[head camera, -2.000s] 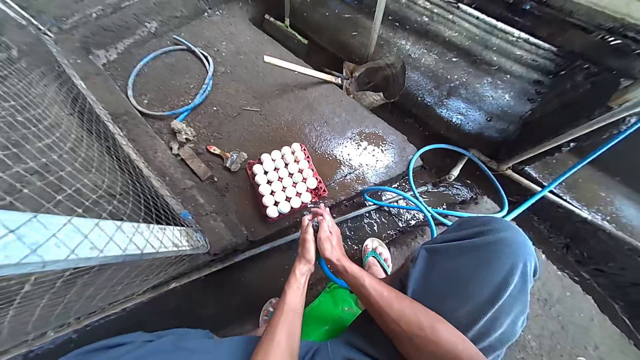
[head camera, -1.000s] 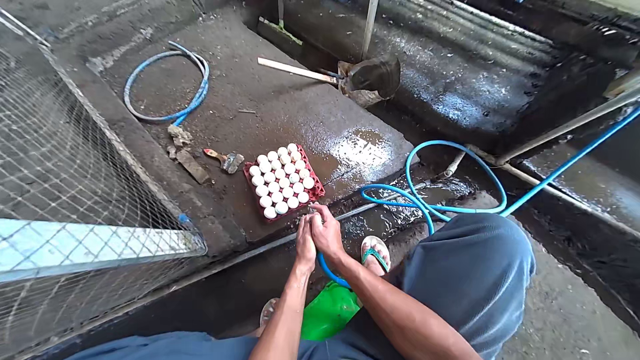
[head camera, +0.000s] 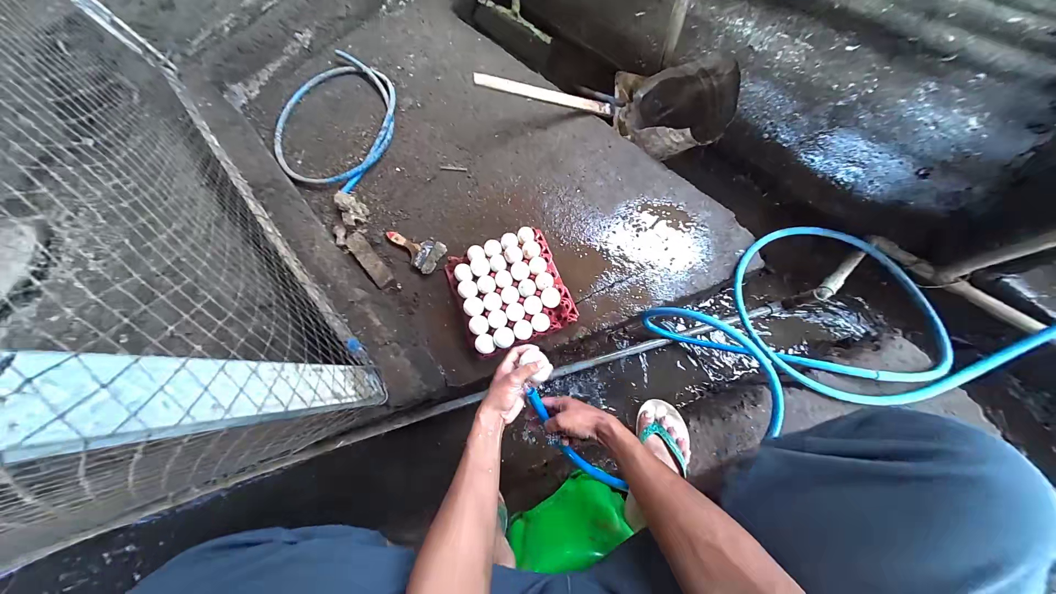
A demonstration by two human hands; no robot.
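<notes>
My left hand (head camera: 509,386) is closed around a white egg (head camera: 536,366), just below the near edge of a red plastic egg tray (head camera: 564,312). Rows of white eggs (head camera: 511,294) fill most of the tray, with a bare pocket or so at its right corner. To the right and a little lower, my right hand (head camera: 575,419) is at the end part of a blue hose (head camera: 587,468), fingers loosely bent; whether they grip it cannot be told. The hose end points up by the egg and the left hand, and drops of water show around it.
A paintbrush (head camera: 419,251) lies left of the tray, near a wooden block (head camera: 369,259). Another blue hose (head camera: 388,124) is coiled farther back. A dustpan-like scoop (head camera: 676,107) has a wooden handle. Wire netting (head camera: 165,231) stands at left, looped hose (head camera: 879,375) at right, a green plastic object (head camera: 569,524) below.
My hands were together below the tray; they are now apart, the right one lower and to the right at the hose. The egg in my left hand now shows plainly.
</notes>
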